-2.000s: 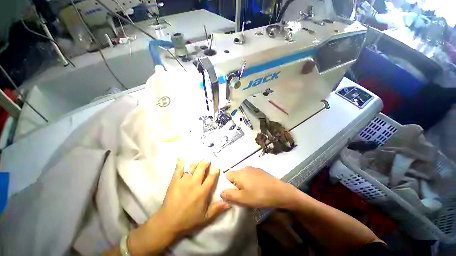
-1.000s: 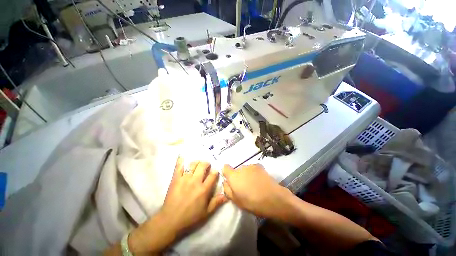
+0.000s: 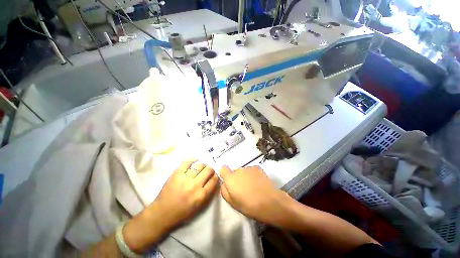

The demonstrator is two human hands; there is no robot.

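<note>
A large light grey-beige garment piece [image 3: 96, 186] lies in folds left of the needle and hangs over the table's front edge. My left hand [image 3: 189, 186] lies on it with the fingers curled and pinches its edge. My right hand [image 3: 247, 189] is closed on the same edge, close beside my left hand. Both are in front of the presser foot [image 3: 216, 125] of the white JACK sewing machine [image 3: 282, 80]. The cloth near the needle is overexposed, so its edge there is hard to see.
A brown bundle [image 3: 277, 143] with grey metal blades [image 3: 256, 113] lies right of the needle. A yellowish plastic piece [image 3: 157, 116] stands left of it. A white basket [image 3: 363, 184] with cloth pieces is at the right. A control panel [image 3: 359, 101] is at the table's end.
My left hand has turned and its fingers have curled in. My right hand has shifted slightly left and closed on the edge. The cloth below my hands has been drawn into a straighter fold.
</note>
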